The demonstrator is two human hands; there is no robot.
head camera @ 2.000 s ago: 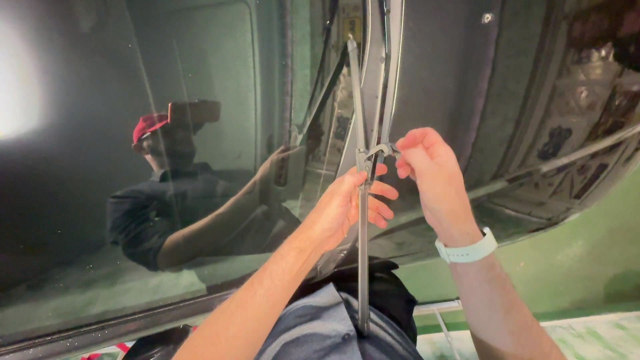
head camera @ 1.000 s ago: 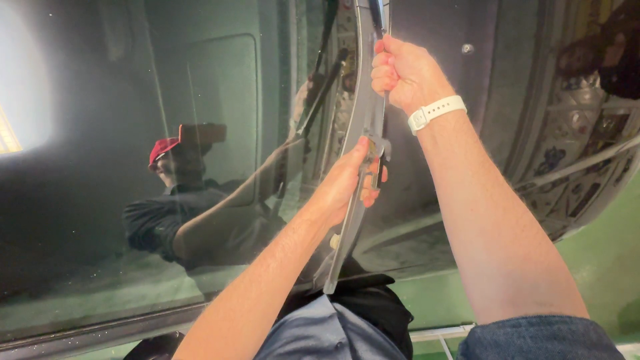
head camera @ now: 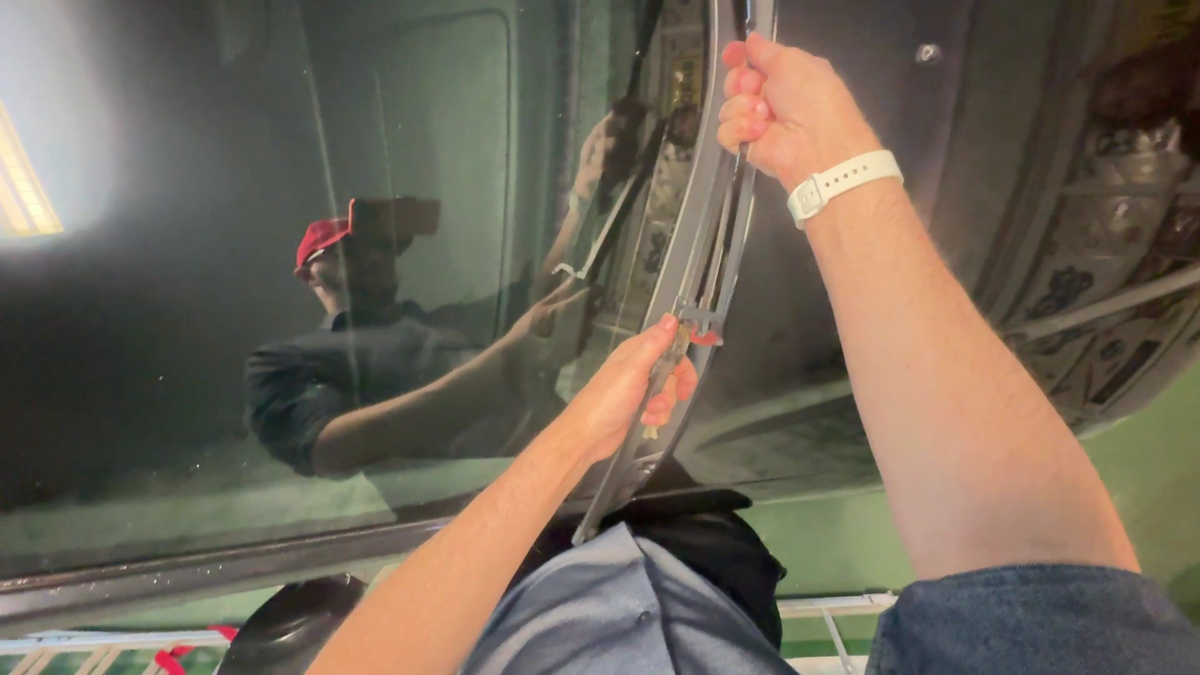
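My left hand (head camera: 633,389) grips the lower part of a slim metal arm at its small metal bracket (head camera: 700,319), thumb on top and fingers curled behind. Higher up, my right hand (head camera: 787,112), with a white watch strap at the wrist, is closed round the upper part of thin dark rods. Behind both hands runs a long, curved grey metal strip (head camera: 692,211) between two glossy dark panels. The lower end of the arm reaches down towards my shirt. My fingers hide parts of the arm and rods, so how they join cannot be told.
The large glossy dark panel (head camera: 187,375) on the left mirrors a person in a red cap. Another curved dark panel (head camera: 844,375) lies on the right. White ladder-like rails (head camera: 834,605) and a round black object (head camera: 295,623) are low in view.
My right hand has moved from beside my left hand at the bracket up to the rods near the top. The metal arm's lower end has swung left. My left hand stays at the bracket.
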